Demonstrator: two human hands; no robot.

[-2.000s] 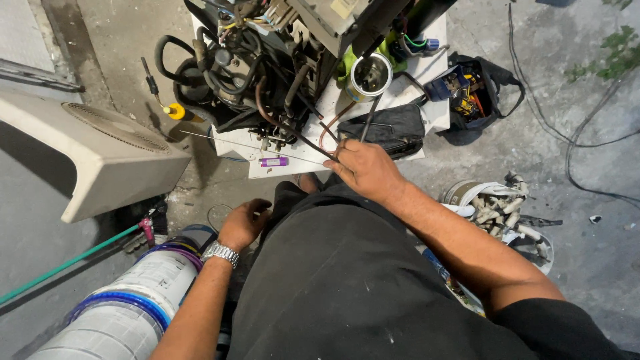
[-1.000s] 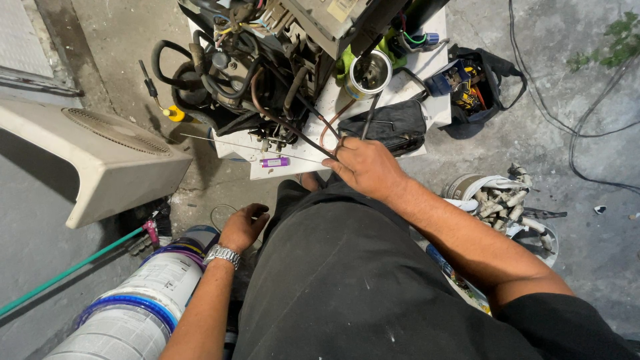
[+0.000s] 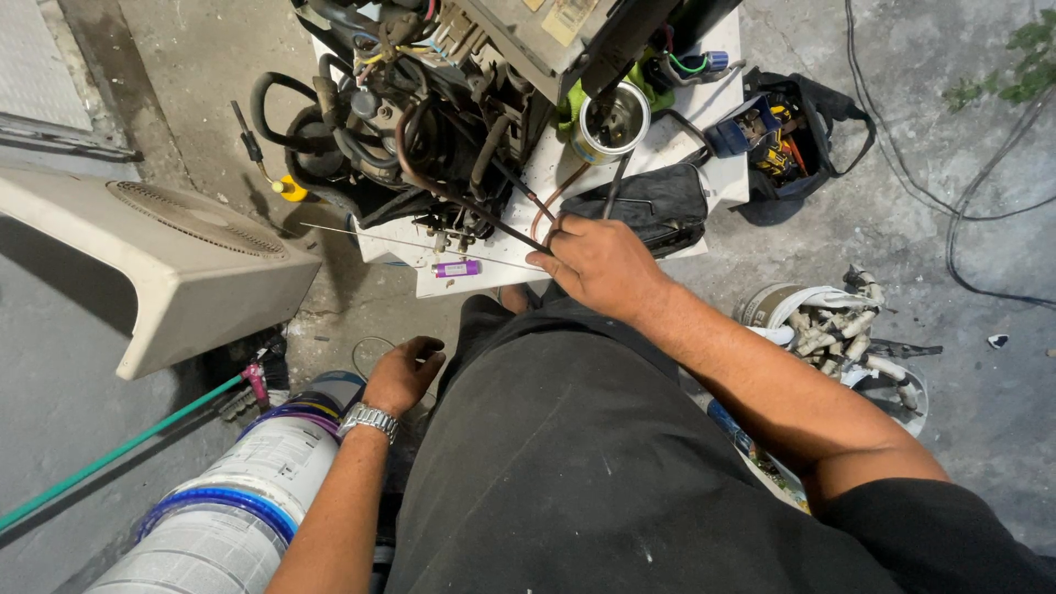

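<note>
My right hand (image 3: 602,260) is closed round the ends of dark tubes, one a long curved copper pipe (image 3: 462,202) that runs from a greasy compressor assembly (image 3: 388,124). A thin metal rod (image 3: 396,241) stretches left from near my right thumb; whether my fingers grip it too, I cannot tell. My left hand (image 3: 404,375), with a watch on its wrist, hangs at my side, fingers loosely curled and holding nothing. A purple lighter (image 3: 456,269) lies on the white board (image 3: 511,282). Right of the tubes are a black pouch (image 3: 660,198) and a metal can (image 3: 612,124).
A black tool bag (image 3: 813,140) is on the floor at the right, above a bucket of pipe pieces (image 3: 833,330). To the left are a beige plastic casing (image 3: 206,280), a torch with a yellow part (image 3: 289,189), a green pole (image 3: 124,450) and stacked white buckets (image 3: 247,478). Cables cross the floor.
</note>
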